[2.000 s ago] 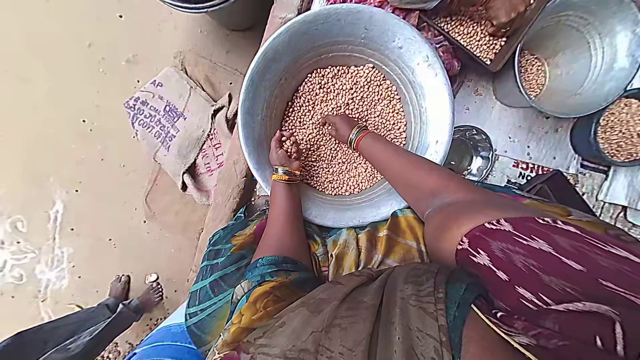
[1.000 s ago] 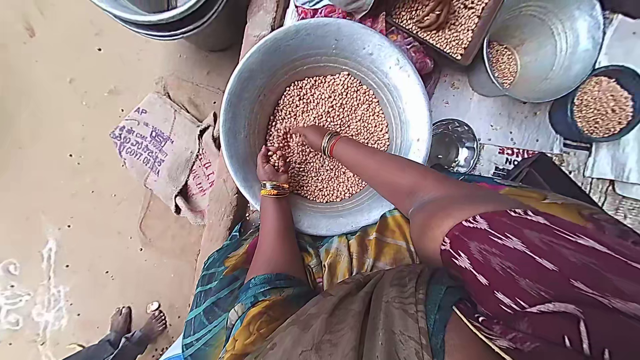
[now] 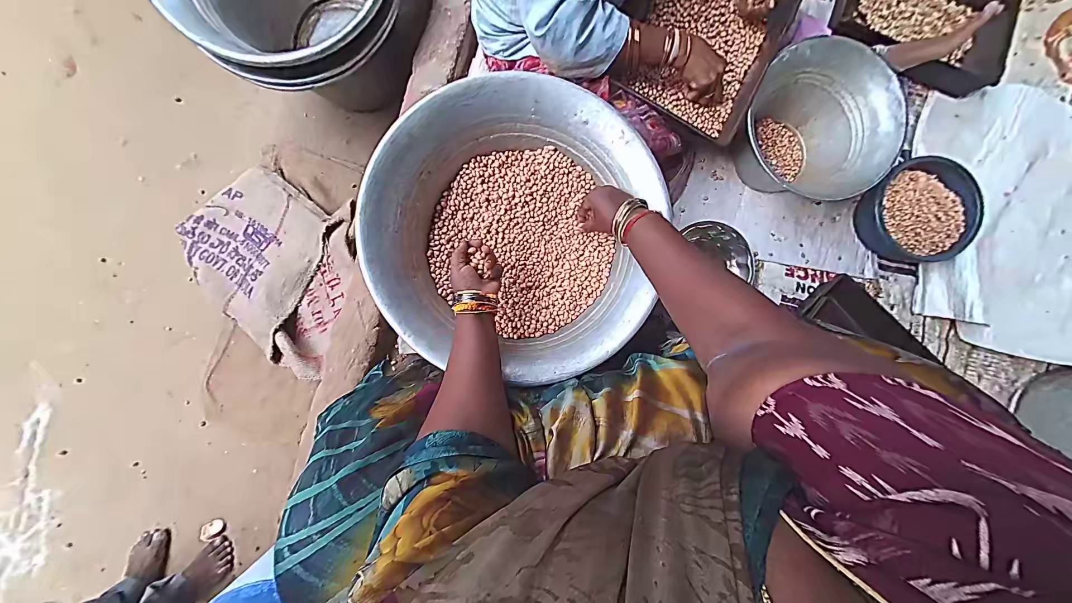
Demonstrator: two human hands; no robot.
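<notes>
A wide metal basin (image 3: 394, 234) rests against the front of my lap, holding a broad heap of shelled peanuts (image 3: 528, 226). Over the heap's lower left, my left hand (image 3: 476, 266) is turned palm up with its fingers curled around several peanuts. My right hand (image 3: 601, 209) is at the heap's right edge, near the basin wall, fingers bent down; whether it holds any peanuts is hidden. Bangles circle both of my wrists.
Right of the basin are a small steel bowl (image 3: 727, 248), a metal bucket (image 3: 867, 117) and a dark tub (image 3: 971, 209) with peanuts. A co-worker's hand (image 3: 702, 74) reaches into a peanut tray (image 3: 741, 117). Left are a burlap sack (image 3: 260, 251), stacked buckets (image 3: 360, 67) and someone's feet (image 3: 209, 565).
My right hand has moved right across the heap, away from my left hand, where it was a second ago. My left hand has turned to show peanuts in its palm. The co-worker's sleeve has come into view.
</notes>
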